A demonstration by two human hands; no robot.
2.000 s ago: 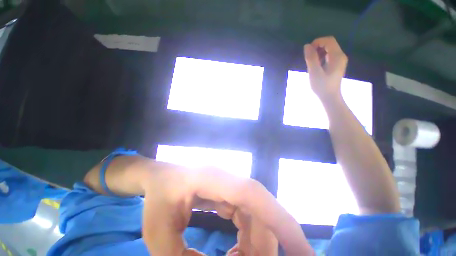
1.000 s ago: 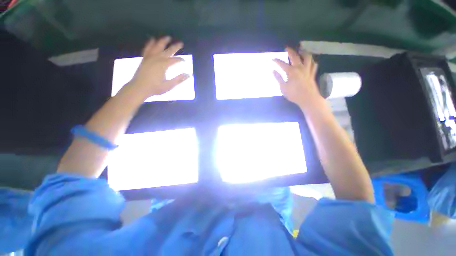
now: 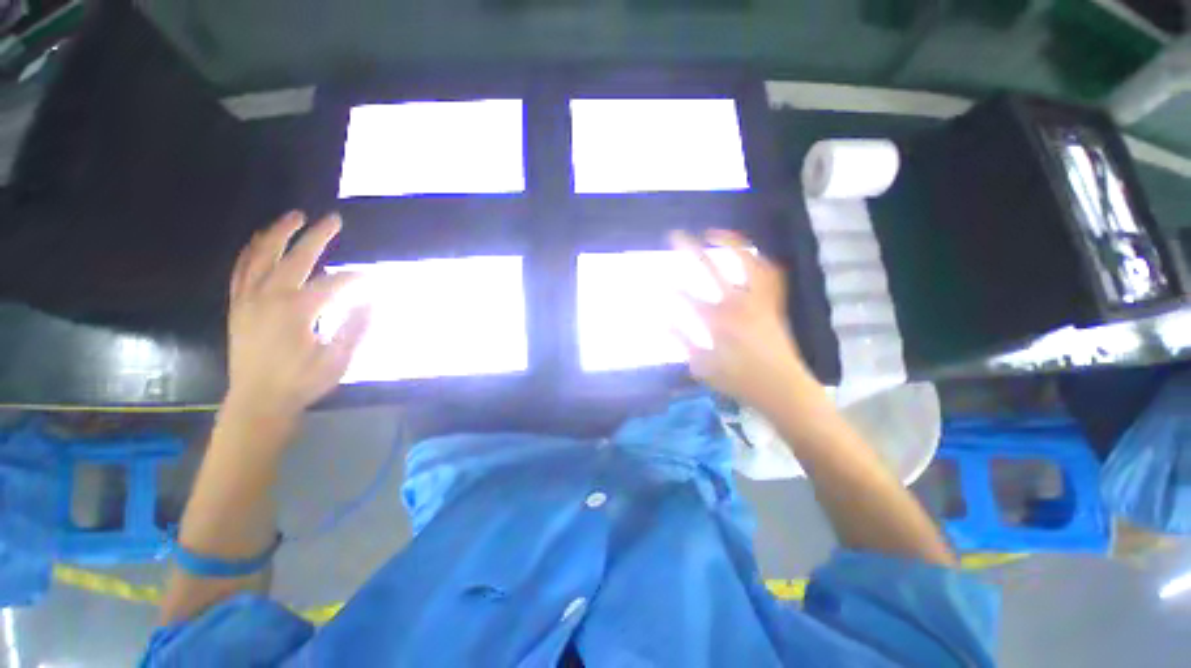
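Four tablets with bright white screens lie in black foam trays, two by two: back left (image 3: 434, 149), back right (image 3: 658, 145), front left (image 3: 451, 317) and front right (image 3: 620, 313). The black foam tray (image 3: 551, 222) frames them. My left hand (image 3: 285, 313) is at the left edge of the front left tablet, fingers spread, thumb over the screen's edge. My right hand (image 3: 742, 320) is over the right part of the front right tablet, fingers apart and slightly blurred. Neither hand holds anything. A blue band sits on my left wrist.
A tall black stack (image 3: 118, 170) stands at the left. A white roll (image 3: 852, 170) with a pale strip hanging off the bench is at the right. Beyond it is another black stack (image 3: 1006, 222) with a glossy tablet. Blue stools (image 3: 1095, 485) stand below, and blue smock sleeves show at both sides.
Both hands have moved from the back tablets down to the outer sides of the front tablets. The view has shifted, showing more floor and the stools. All four screens stay white.
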